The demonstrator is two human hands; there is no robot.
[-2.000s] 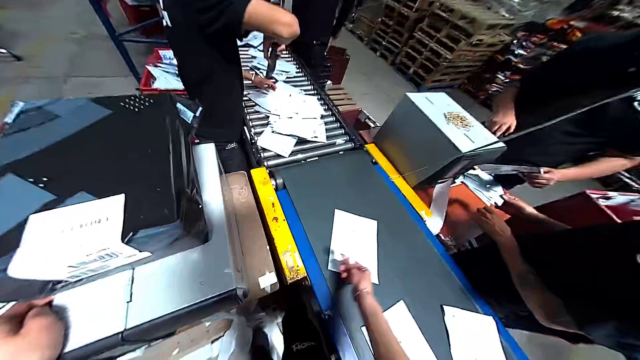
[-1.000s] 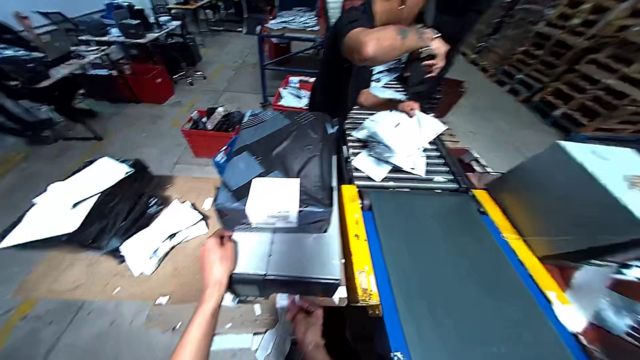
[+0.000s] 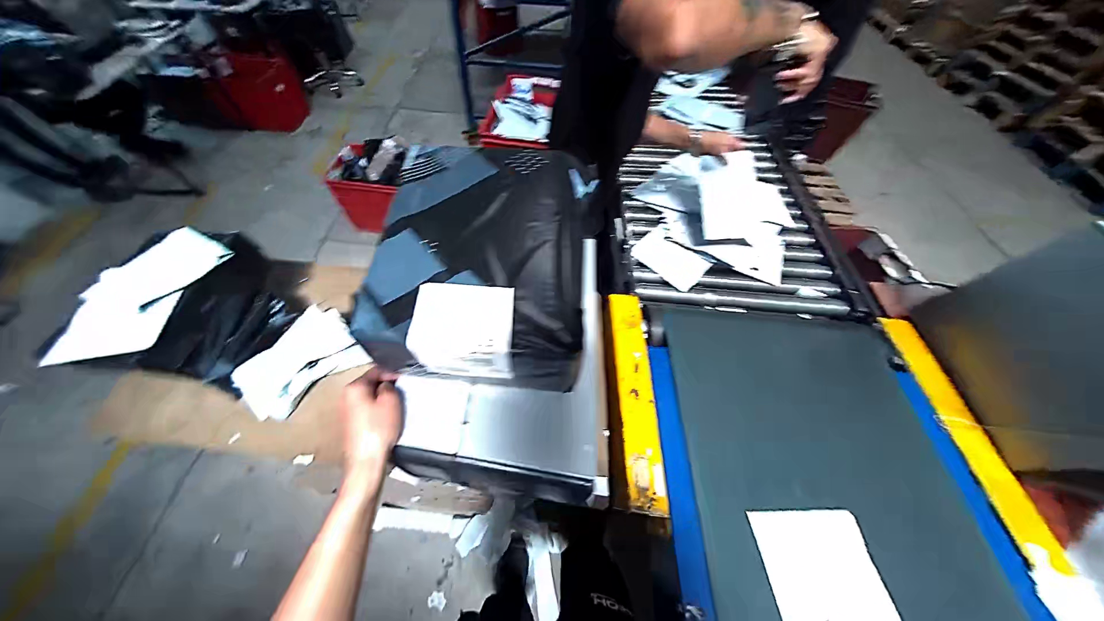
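Observation:
My left hand [image 3: 373, 416] grips the left edge of a white packet [image 3: 433, 414] on a silver-grey surface [image 3: 530, 429], beside a large black plastic-wrapped package [image 3: 509, 233]. Another white labelled packet [image 3: 461, 328] rests on that package. My right hand is out of view. To the right, a white packet [image 3: 824, 561] lies on the dark conveyor belt [image 3: 802, 414]. White packets [image 3: 733, 211] are piled on the rollers beyond, where another person's hand [image 3: 720, 142] touches them.
Yellow and blue rails [image 3: 636, 414] edge the belt. A grey box [image 3: 1026, 345] stands at right. Black bags [image 3: 216, 336] with white packets lie on cardboard at left. Red bins [image 3: 362, 203] and a blue metal frame [image 3: 509, 62] stand behind; wooden pallets [image 3: 1026, 60] are at upper right.
My right hand has left the view, and a white packet has appeared on the near part of the belt since one second ago. The view has swung left since the oldest frame.

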